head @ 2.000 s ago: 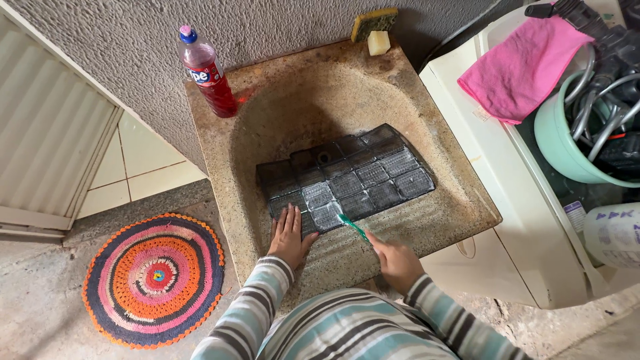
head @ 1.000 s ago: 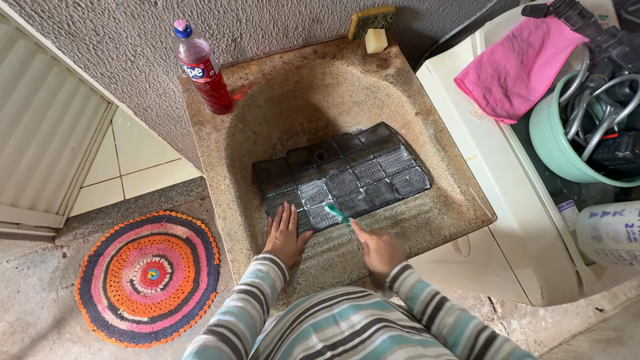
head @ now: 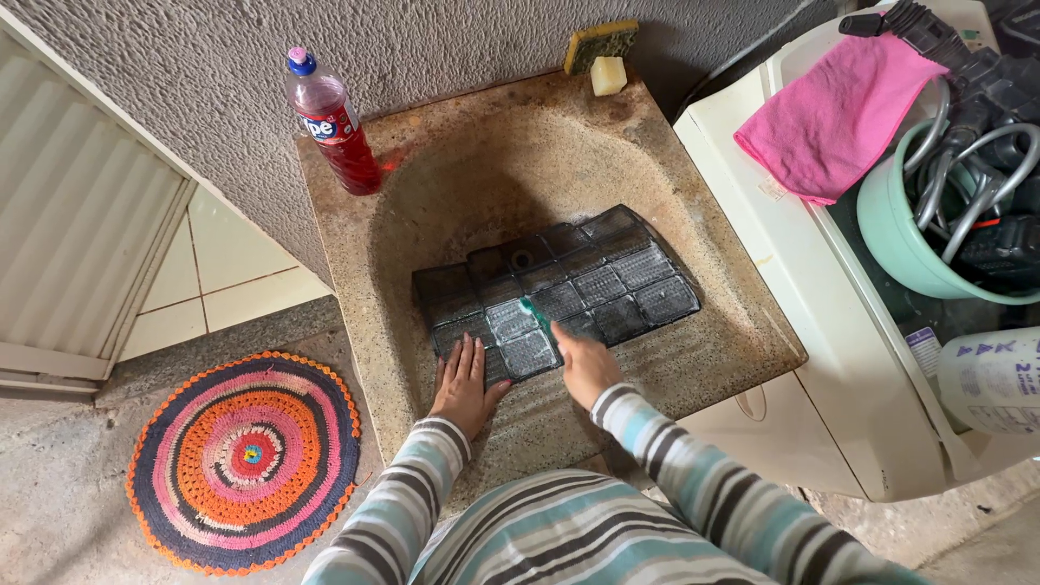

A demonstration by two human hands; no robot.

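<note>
A dark mesh air filter in a gridded plastic frame (head: 621, 272) lies in the basin of a speckled stone sink (head: 520, 138), with whitish suds on some of its panels. My left hand (head: 465, 386) rests, fingers spread, on the filter's lower left corner and presses on it. In my right hand (head: 585, 364) is a green toothbrush (head: 538, 315), its bristle end against a sudsy panel left of the filter's middle. On the sink's back left corner stands a bottle of red dish soap (head: 337, 130). A yellow-and-dark sponge (head: 600, 47) and a pale soap block (head: 608, 75) sit at the back right.
A textured wall (head: 455, 41) rises behind the sink. To the right, a white washing machine (head: 772, 236) bears a pink cloth (head: 845, 118), a mint-green basin (head: 894, 236) of hoses and black parts, and a white container (head: 995, 378). A round crocheted rug (head: 252, 455) lies on the floor at left.
The toothbrush head has moved up the filter, from a lower panel to one above it, with my right hand. My left hand stays on the filter's lower left corner.
</note>
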